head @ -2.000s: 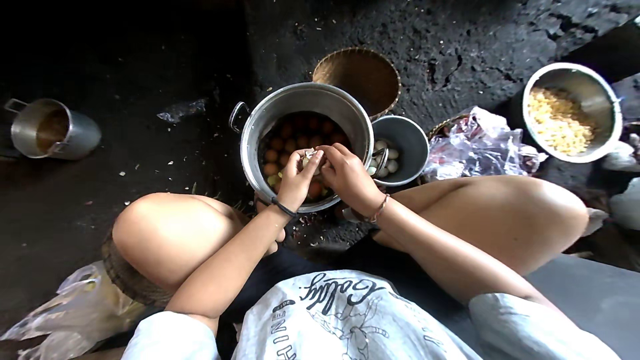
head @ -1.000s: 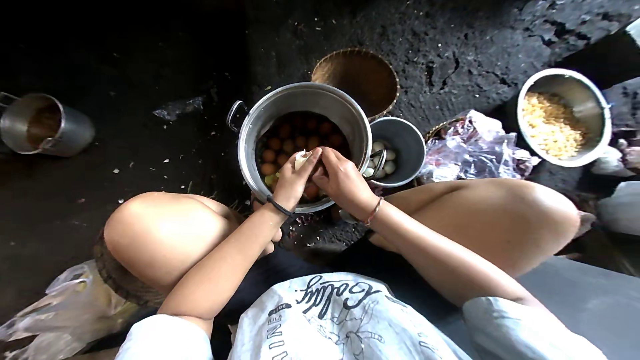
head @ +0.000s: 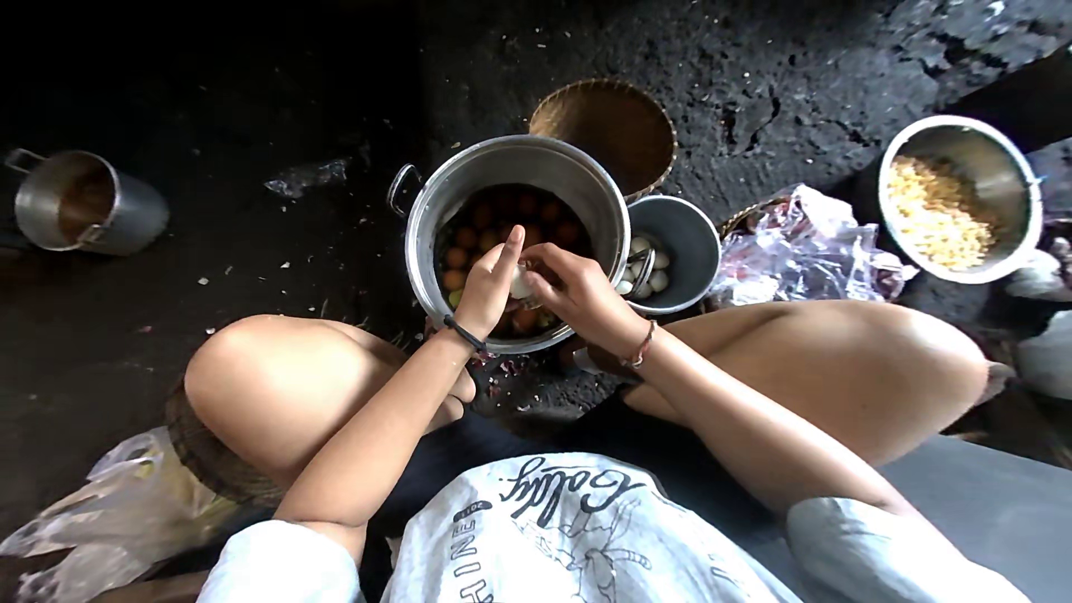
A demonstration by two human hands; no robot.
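Over a large metal pot (head: pixel 419 276) my two hands meet. My left hand (head: pixel 492 285), thumb raised, holds a small white egg (head: pixel 521 285). The bent fingers of my right hand (head: pixel 578 289) touch the same egg from the other side. Below them several brown eggs (head: pixel 456 257) lie in the dark inside of the pot. Just right of the pot, white eggs (head: pixel 658 279) and a metal wire handle lie in a grey bucket (head: pixel 699 243), partly behind my right hand.
A woven basket (head: pixel 611 126) stands behind the pot. Clear plastic bags (head: pixel 804 251) and a metal bowl (head: pixel 1017 209) of yellowish pieces are at the right. A metal pot of brown liquid (head: pixel 142 209) is far left, a plastic bag (head: pixel 126 502) by my left knee.
My hands, closed together over the pot before, are now a little apart at the fingertips. My left thumb has lifted, and more of the white egg shows.
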